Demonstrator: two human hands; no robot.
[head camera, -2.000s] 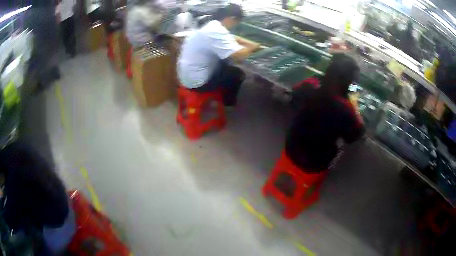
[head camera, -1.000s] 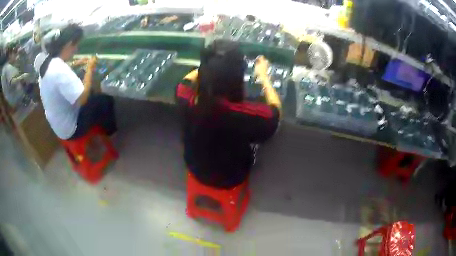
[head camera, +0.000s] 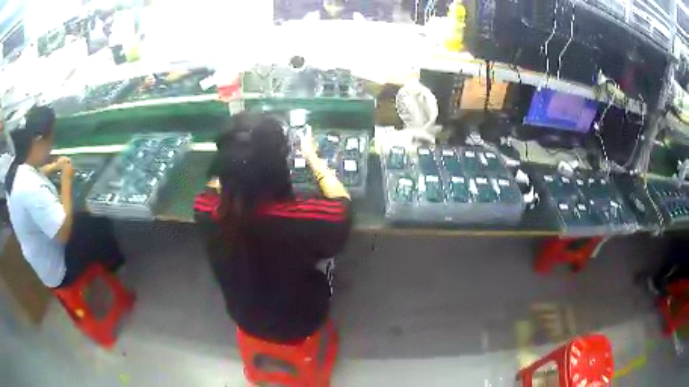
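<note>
Neither of my hands is in view. Nearest in front of me, on the green-topped bench (head camera: 185, 205), a stack of clear blister trays (head camera: 453, 208) holds dark phones with white labels in two rows. Another tray of dark phones (head camera: 589, 202) lies to its right. A person in a black top with red stripes (head camera: 276, 261) sits with their back to me at a further tray (head camera: 351, 162), one hand raised over it. A stack of trays (head camera: 136, 178) lies to the left.
A person in a white shirt (head camera: 38, 219) sits at the left. Red stools stand at centre (head camera: 291, 359), left (head camera: 98, 302) and lower right (head camera: 589, 361). A white fan (head camera: 417, 104) and a lit monitor (head camera: 560, 111) stand at the back of the bench.
The view has swung right from the aisle towards the bench. The seated people have shifted left in the picture, and the trays on the right show more sharply.
</note>
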